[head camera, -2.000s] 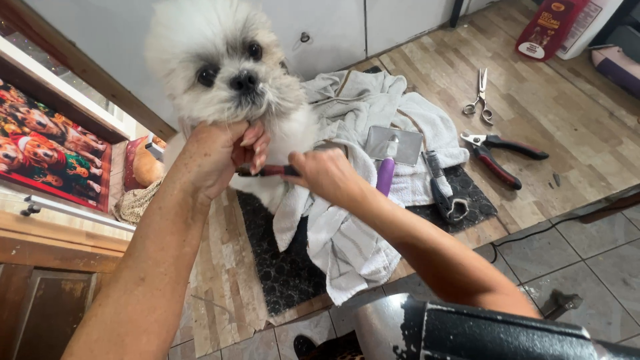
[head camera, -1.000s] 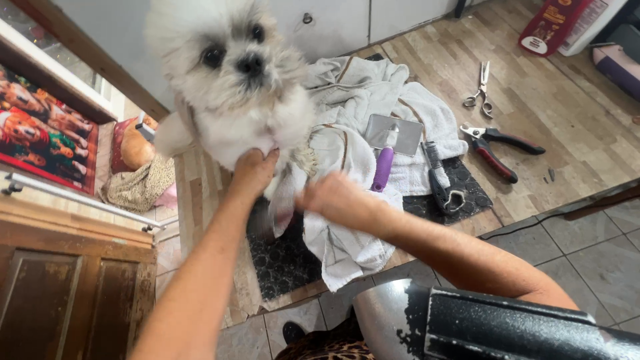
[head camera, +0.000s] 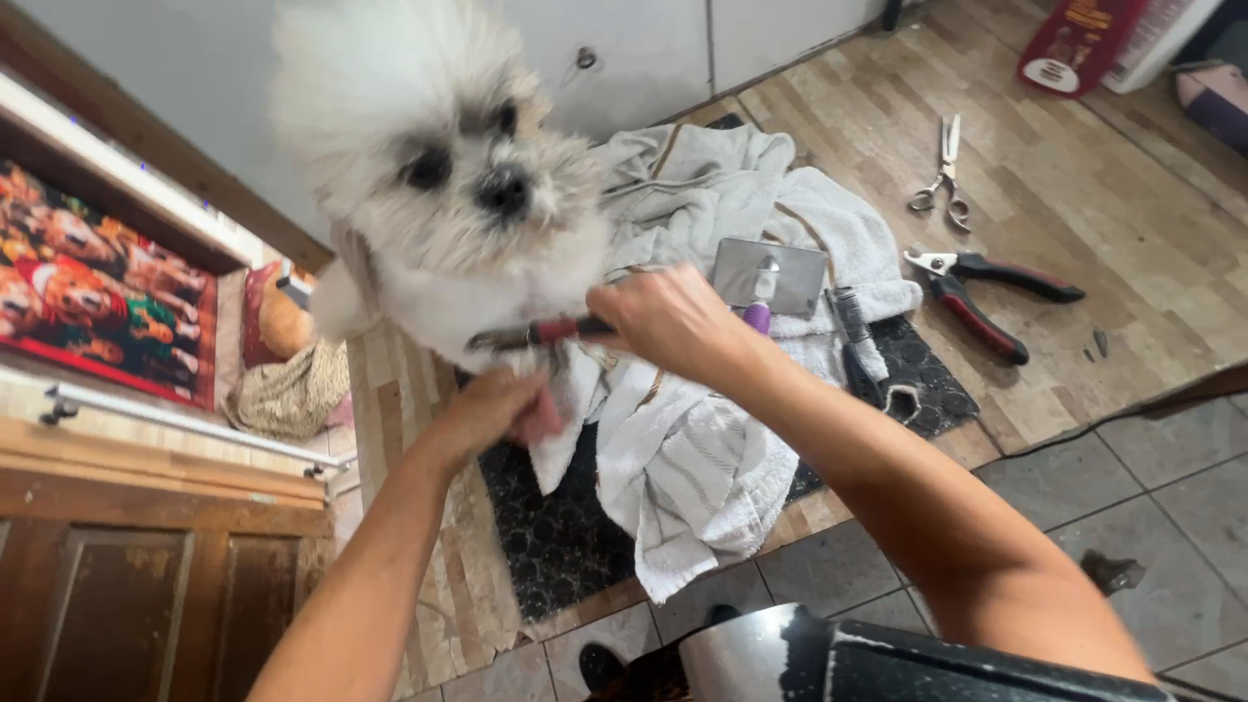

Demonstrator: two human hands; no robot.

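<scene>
A fluffy white dog faces me on the table's left part. My right hand grips a tool with a red and black handle, seemingly small clippers, its dark metal tip by the dog's chest. Just below that tip is my left hand, blurred; whether it holds a paw cannot be seen. Crumpled grey-white towels lie beside the dog. A slicker brush with a purple handle and a dark-handled comb-like tool rest on them. Further right are steel scissors and red-black nail clippers.
A black patterned mat lies under the towels on the wood-look table. Red and white bottles stand at the back right. A black and silver cylindrical object is close in front. A wooden door is at left.
The dog's head has come lower since one second ago. My right hand has moved up from the towel to beside the dog's chest, and the tool in it shows again. The view has shifted slightly.
</scene>
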